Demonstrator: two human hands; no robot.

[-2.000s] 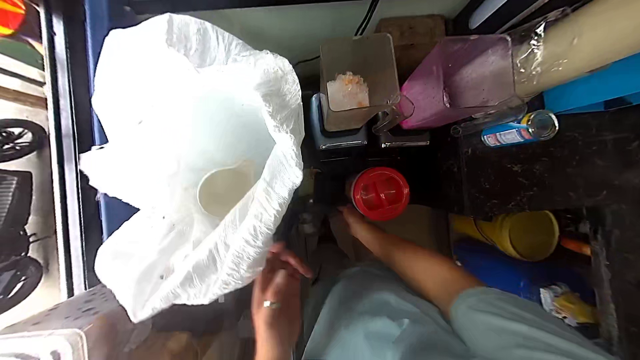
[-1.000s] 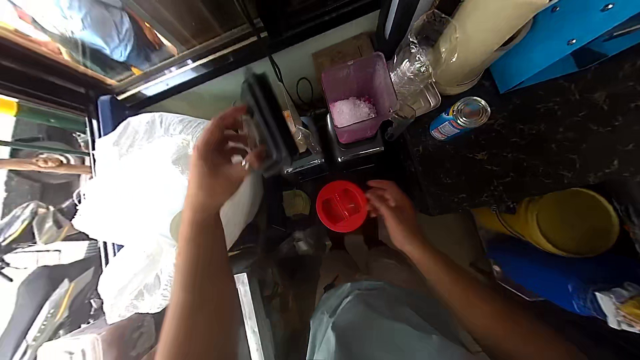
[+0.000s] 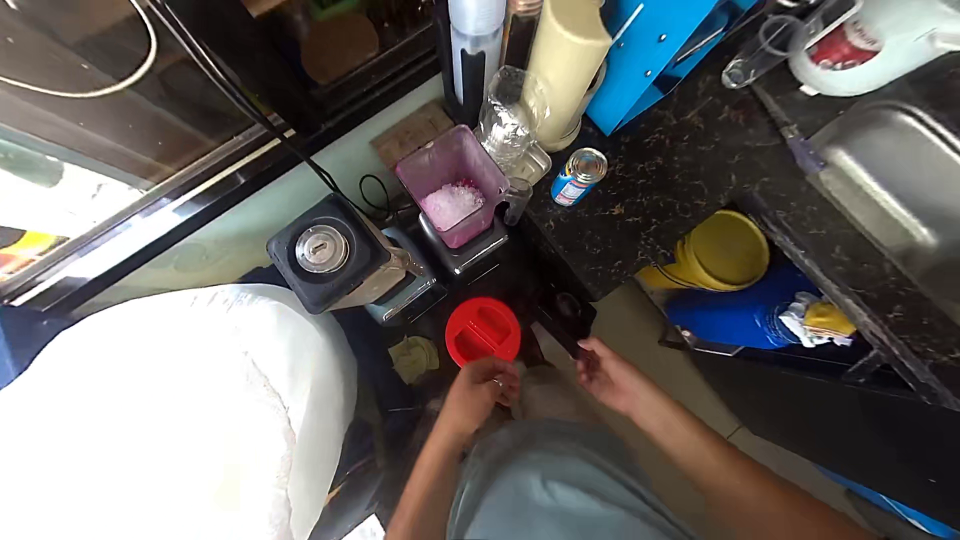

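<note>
My left hand (image 3: 484,386) is at the lower edge of a round red lid (image 3: 484,326), fingers curled; whether it grips anything is unclear. My right hand (image 3: 607,375) holds the near edge of a flat black thing (image 3: 564,315), likely a lid, to the right of the red lid. Beyond them, a blender jug with pink-tinted walls (image 3: 454,176) stands uncovered on its base, holding crushed ice. On its left is a second blender jug, with a black lid (image 3: 321,247) with a round metallic cap on top.
A large white plastic bag (image 3: 165,405) fills the lower left. A blue can (image 3: 579,176) stands on the dark counter (image 3: 637,187). A yellow container (image 3: 720,251) and a blue one (image 3: 735,319) are at right, near a steel sink (image 3: 892,202). A folded cloth (image 3: 414,358) lies left of the red lid.
The black lid that my left hand held up is now on the left blender jug. My left hand has come down to the red lid. My right hand now holds a flat black thing.
</note>
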